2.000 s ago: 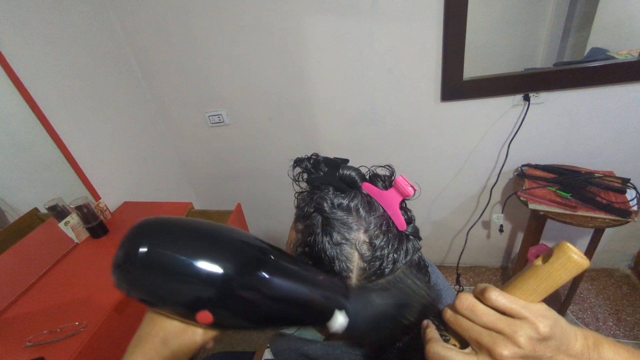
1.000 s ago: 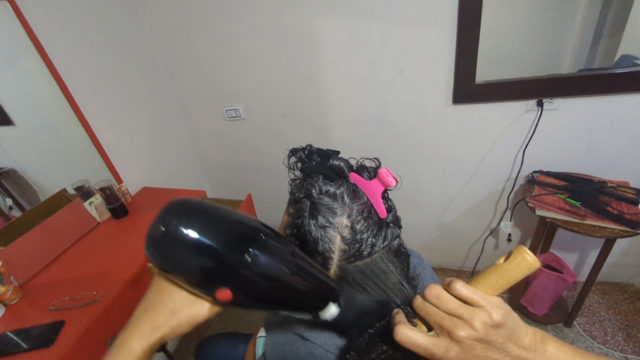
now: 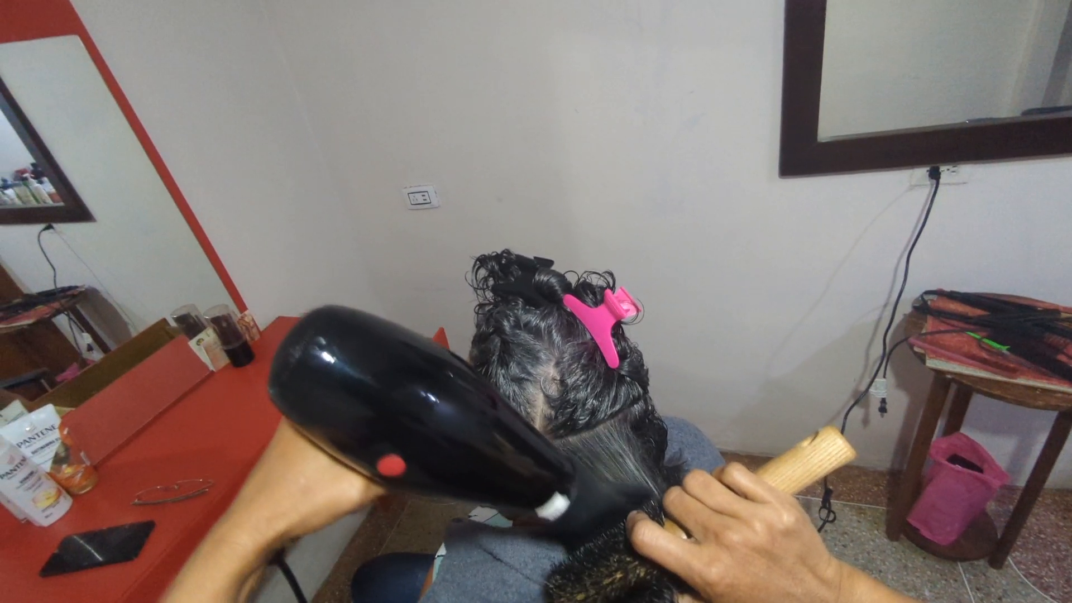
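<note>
My left hand (image 3: 314,481) is closed around the handle of a black hair dryer (image 3: 419,394), whose nozzle points right and down at a section of dark, greying hair (image 3: 607,452). In my right hand (image 3: 737,528) is a round hairbrush with a wooden handle (image 3: 808,461); its bristles (image 3: 611,569) lie in the hair just below the nozzle. A seated person is seen from behind, the hair parted down the back of the head (image 3: 544,389). A pink butterfly clip (image 3: 599,327) and a black clip (image 3: 528,272) hold the upper curls.
At left, a red counter (image 3: 209,419) carries eyeglasses (image 3: 172,492), a black phone-like slab (image 3: 98,548), bottles and dark cups. A round wooden stool (image 3: 1005,377) with cables stands at right, a pink bag (image 3: 959,494) beneath it. A power cord (image 3: 909,268) hangs from the wall outlet.
The dryer and brush have stayed together at the hair, the brush now lower, with its bristles showing below the nozzle. The view has shifted, showing more of the counter at left.
</note>
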